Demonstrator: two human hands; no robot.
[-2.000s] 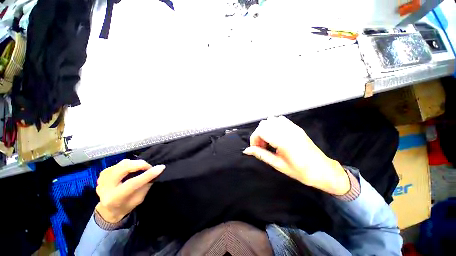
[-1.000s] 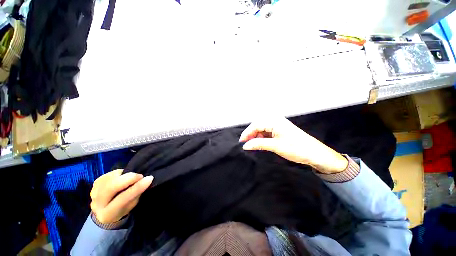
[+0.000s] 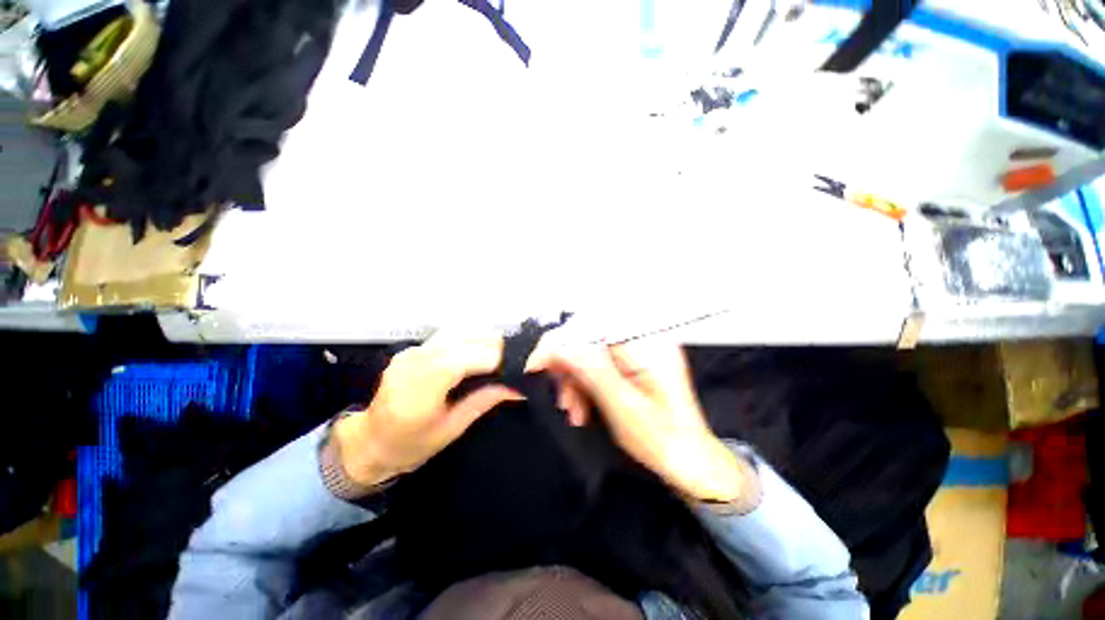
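A large soft black garment (image 3: pixel 509 484) lies over the lap, below the table edge. My left hand (image 3: pixel 418 406) pinches a bunched part of its edge, which rises to the table's front edge. My right hand (image 3: pixel 642 406) is beside it, right of the bunched part, with bent fingers on the cloth. A thin straight rod (image 3: pixel 666 327) sticks out to the right from above the right hand's fingers. The fingertips and the rod's inner end are partly hidden.
White table (image 3: pixel 485 218) in front. Cut black strips (image 3: pixel 230 97) lie at its left, snips with orange-yellow handles (image 3: pixel 875 204) and a clear-lidded box (image 3: pixel 994 260) at its right. A sewing machine (image 3: pixel 969 109) stands upper right. A blue crate (image 3: pixel 170 400) and cardboard box (image 3: pixel 969 521) are below.
The hands have come close together at the garment's edge, which is now bunched and lifted. The thin rod has come into sight by my right hand. The view shows more of the table.
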